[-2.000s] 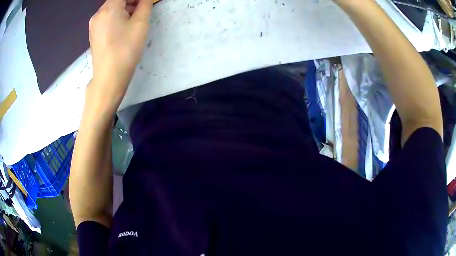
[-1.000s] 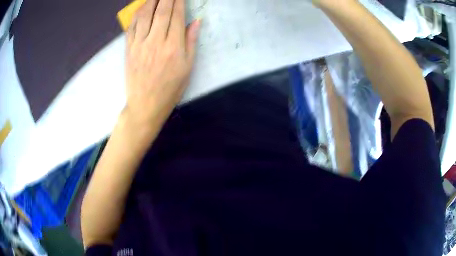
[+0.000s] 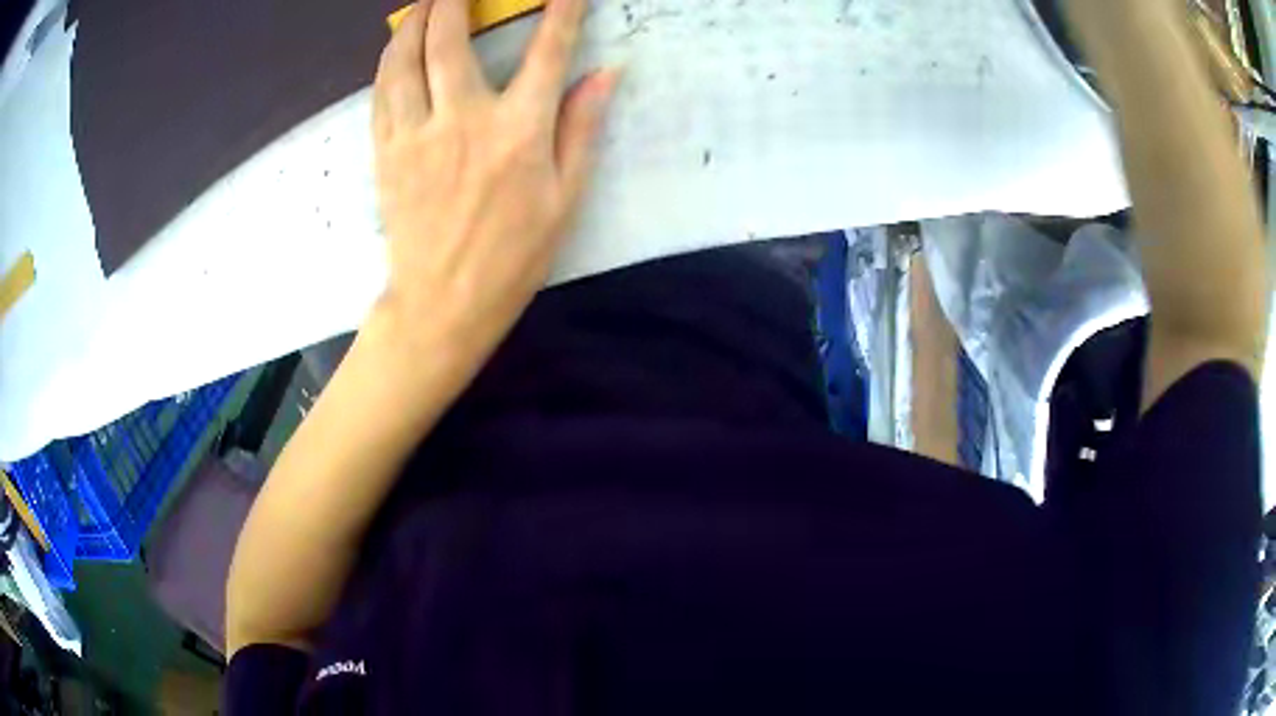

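Note:
My left hand (image 3: 476, 182) lies flat, palm down, on the white table cover (image 3: 826, 140), its fingers spread. Its upper fingers lie over a yellow card strip (image 3: 501, 13) at the top edge of the view; part of the strip shows between the fingers. A large dark brown-purple fabric piece (image 3: 210, 98) lies flat at the upper left, reaching to the strip and my fingers. My right hand is out of the picture above the top right; only the forearm shows.
Another yellow strip (image 3: 16, 283) lies on the cover at the far left. Dark specks dot the cover. Blue crates (image 3: 119, 469) and a mauve seat (image 3: 203, 539) stand below left. Clear plastic (image 3: 1001, 301) hangs below the table edge at right.
Since the earliest frame, my left hand has moved right and flattened with its fingers spread. Since the last one, it has shifted slightly right, and my right forearm has moved right.

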